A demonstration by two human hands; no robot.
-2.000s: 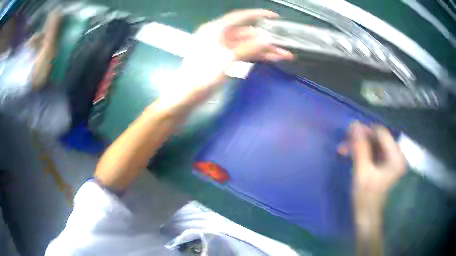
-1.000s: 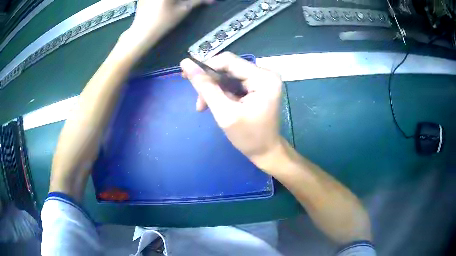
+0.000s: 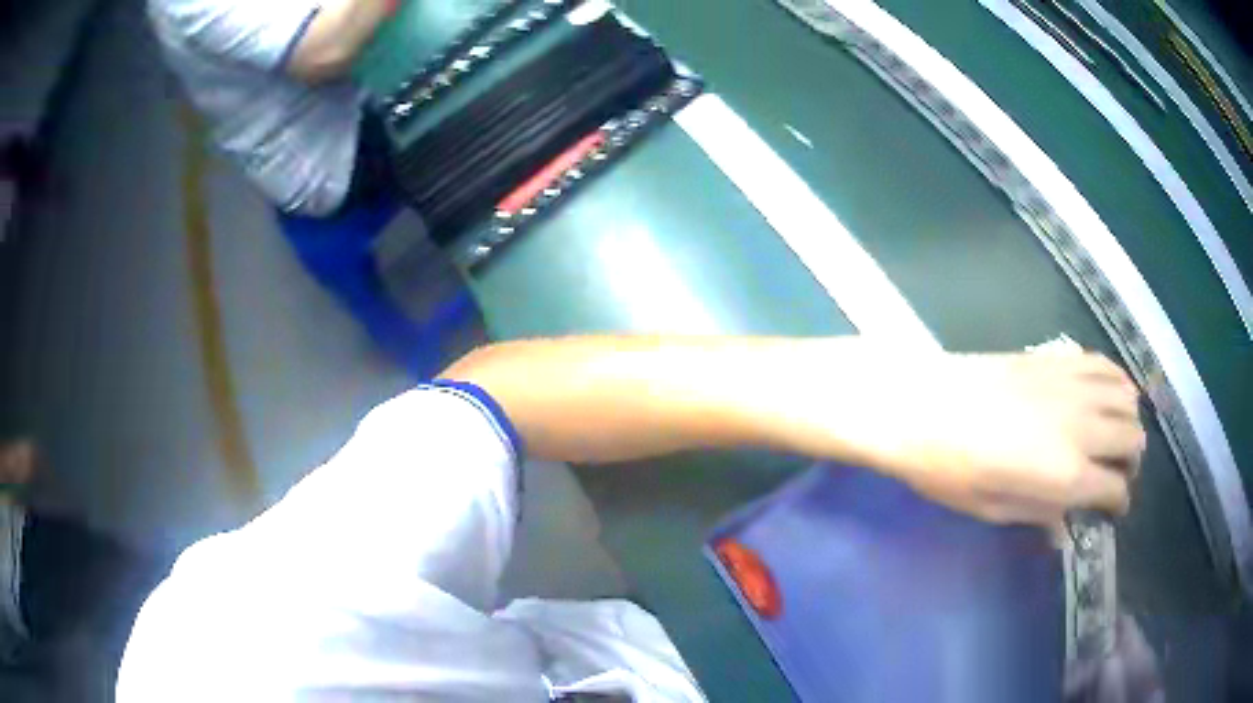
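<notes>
My left hand (image 3: pixel 1037 437) is closed around a pale grey strip carrier (image 3: pixel 1092 591) at the right. The strip runs down from under the hand, over the right side of the blue tray (image 3: pixel 907 591), with round parts in a row. My fingers hide its upper part. My right hand (image 3: pixel 1127 670) is a blurred, cut-off shape at the strip's lower end; its fingers and any tweezers cannot be made out. An orange-red clump of wire scraps (image 3: pixel 750 577) lies in the tray's near left corner.
Stacked black strips (image 3: pixel 529 137) with a red part lie on the green bench at upper left, beside another person's sleeve (image 3: pixel 261 69). A white band (image 3: pixel 811 227) crosses the bench. A long row of strips (image 3: pixel 1017 192) curves along the far right.
The view has swung left, so tray and hands now appear lower right. My left hand, at the top edge before, now holds the strip. My right hand has become mostly cut off.
</notes>
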